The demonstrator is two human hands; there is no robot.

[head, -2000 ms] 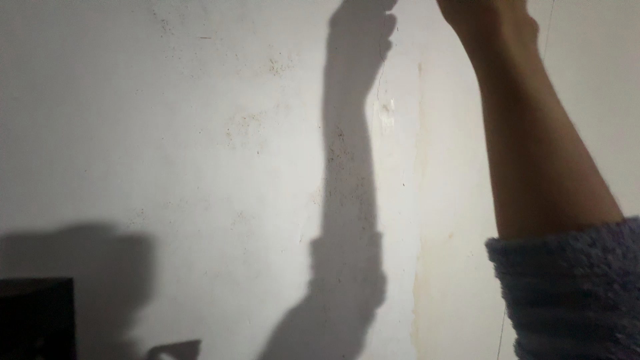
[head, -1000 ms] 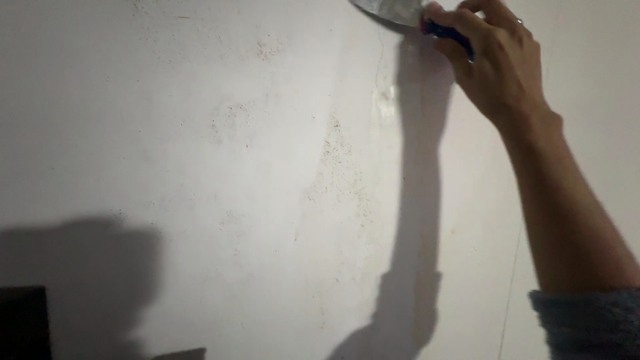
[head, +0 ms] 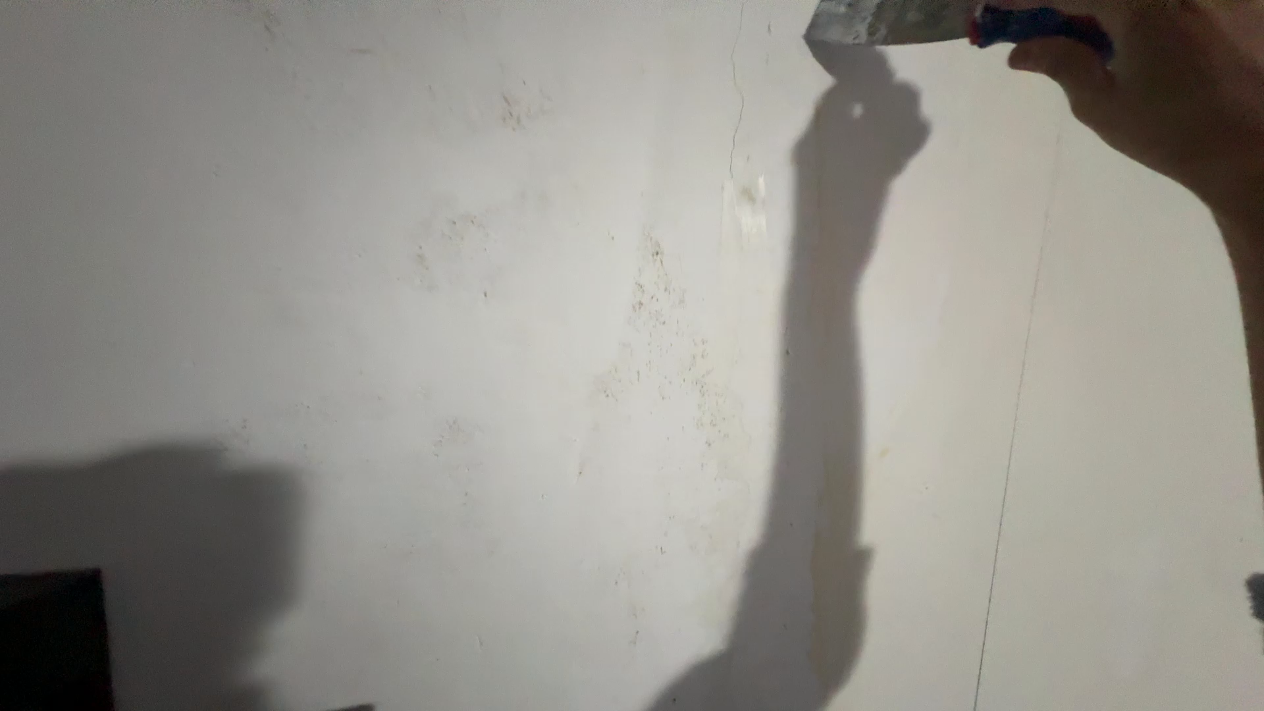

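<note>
At the top right, my right hand is closed around the blue and red handle of a putty knife. Its wide metal blade, smeared with pale material, points left and is cut off by the top edge of the view. Whether the blade touches the white wall cannot be told. The shadow of my hand and arm falls on the wall, left of the hand. A thin crack runs down from the top, left of the blade, to a small shiny patch. My left hand is out of view.
Brown specks and faint stains mark the middle of the wall. A long thin line runs down its right part. A dark box-like object stands in the lower left corner, beside a broad shadow.
Two seconds ago the putty knife was out of view above; it then came into view in my right hand. Since one second ago, hand and knife have moved right across the wall.
</note>
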